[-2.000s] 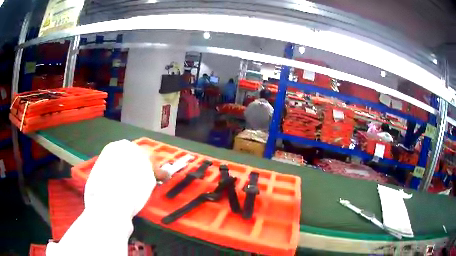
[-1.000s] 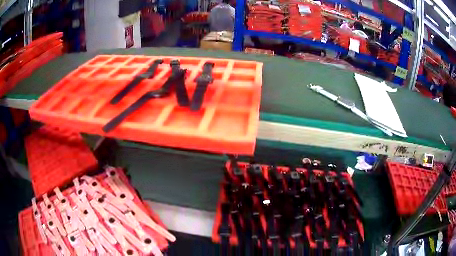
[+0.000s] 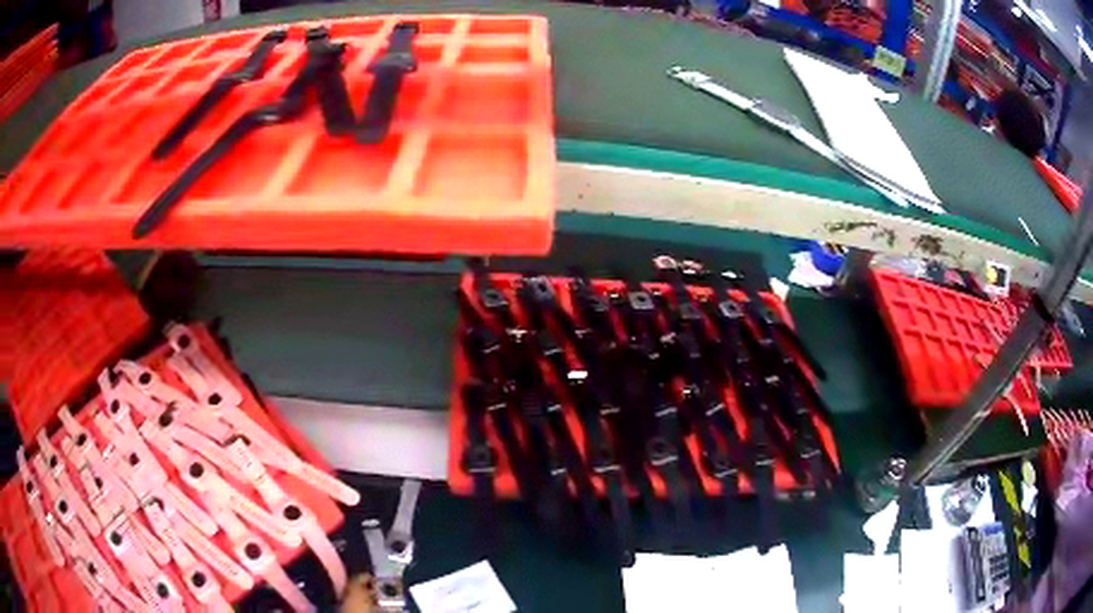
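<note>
My left hand shows only as a small bit of finger at the bottom edge, against pale grey watches with short bands upward; the rest is cut off. My right hand is out of the picture. Left of it, pink-banded watches overlap in rows on an orange-red tray. Black watches with long bands cover another orange-red tray in the centre. White papers and a small white slip lie at the near bench edge.
The upper shelf holds a large orange-red tray with several black watches, one white watch and folded white paper. A metal post stands right, by a calculator. Purple cloth shows at the right edge.
The view has tilted down and shifted right. The left hand and white sleeve left the upper tray with the pale item; part of a finger now shows at the bottom edge.
</note>
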